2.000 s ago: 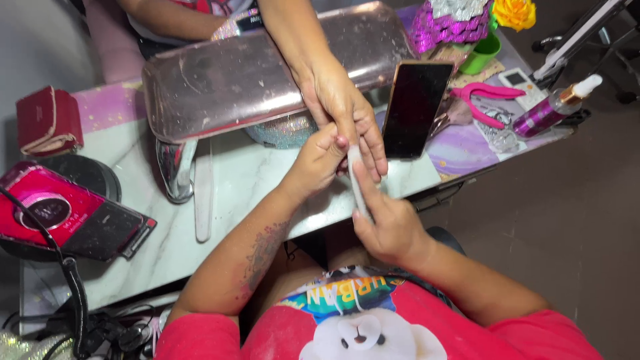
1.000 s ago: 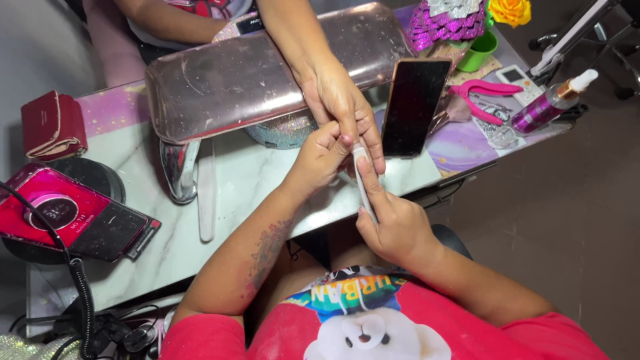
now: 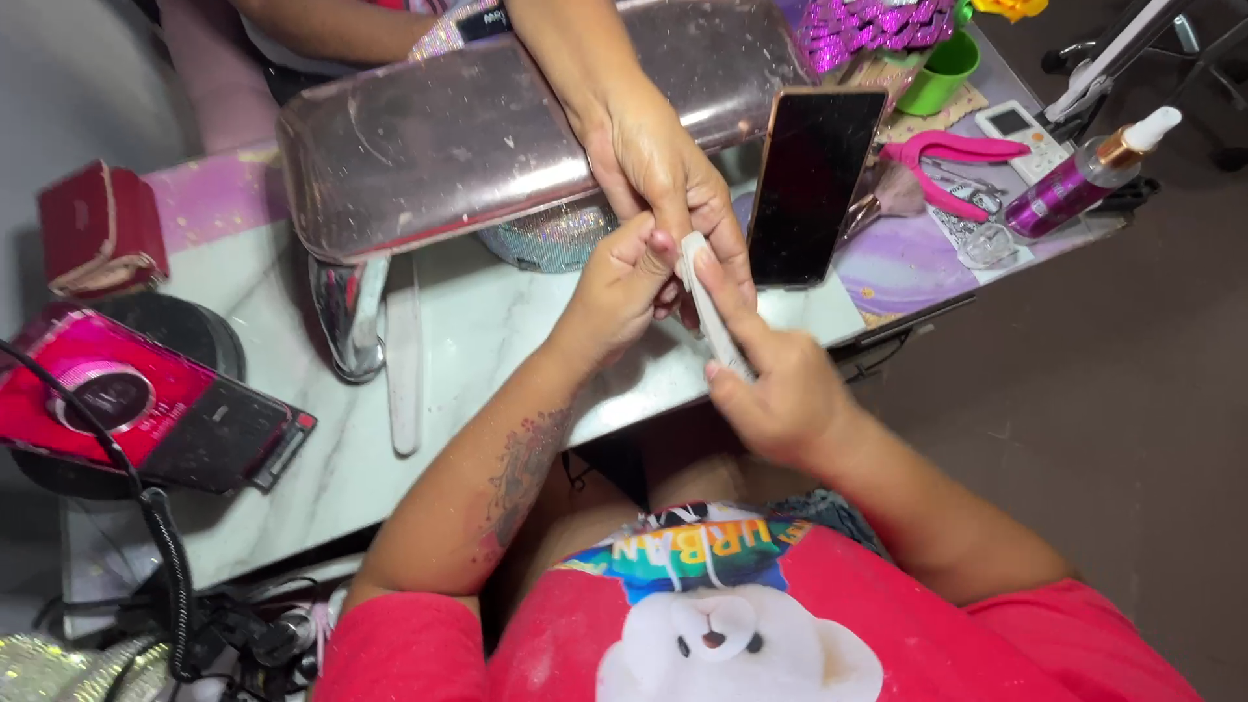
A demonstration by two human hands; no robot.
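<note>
My left hand [image 3: 619,288] grips a finger of another person's hand [image 3: 658,161], which reaches down over a padded metallic-looking armrest [image 3: 439,146]. In my right hand [image 3: 780,380] is a pale nail file [image 3: 714,317], my index finger lying along it. The file's upper end is at the fingertips of the held hand; the exact contact point is hidden. Just right of the hands, a smartphone [image 3: 814,185] with a dark screen stands propped up. A second nail file [image 3: 403,375] lies on the marbled tabletop [image 3: 478,361], beside the armrest's metal leg [image 3: 351,317].
At the right are pink nippers [image 3: 951,148], a makeup-type brush [image 3: 892,190], a purple spray bottle [image 3: 1068,190], a green cup [image 3: 941,73] and a remote control [image 3: 1024,136]. A red wallet [image 3: 102,229] and a red-and-black device [image 3: 146,409] with a coiled cord [image 3: 166,556] are at the left.
The file in my right hand has shifted and tilted slightly near the same fingertips. My left hand keeps its hold on the other person's finger.
</note>
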